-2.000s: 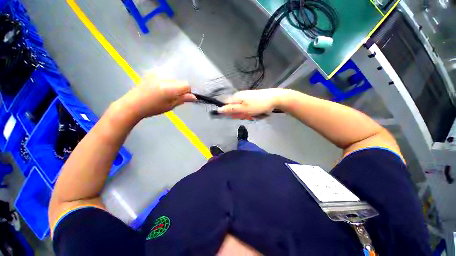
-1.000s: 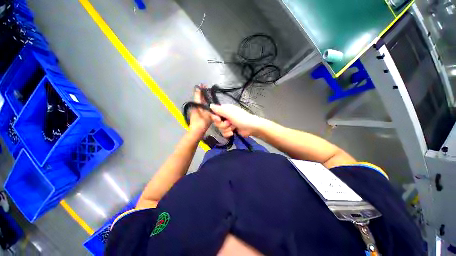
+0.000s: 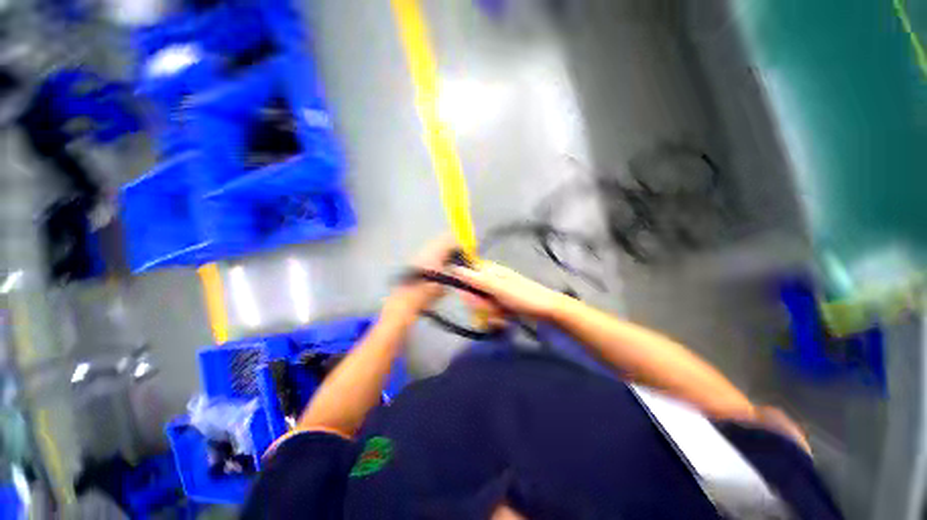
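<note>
Black cables (image 3: 452,281) run through both hands in front of my waist, blurred by motion. My left hand (image 3: 429,274) is closed around the cable bundle. My right hand (image 3: 503,291) grips the same bundle just beside it. A loop of cable hangs below the hands. More of the cable trails off to the right in loose coils (image 3: 651,208) over the grey floor. The fingers and the cable ends are too blurred to tell apart.
Blue crates (image 3: 168,218) with black contents stand on the floor at the left, and more blue crates (image 3: 229,371) stand at the lower left. A yellow lane line (image 3: 437,132) crosses the floor. The green bench top (image 3: 854,132) is at the upper right.
My view has swung left, so crates and bench have shifted right in the picture. The coils once on the bench now hang or lie off it. My hands have come together on the bundle.
</note>
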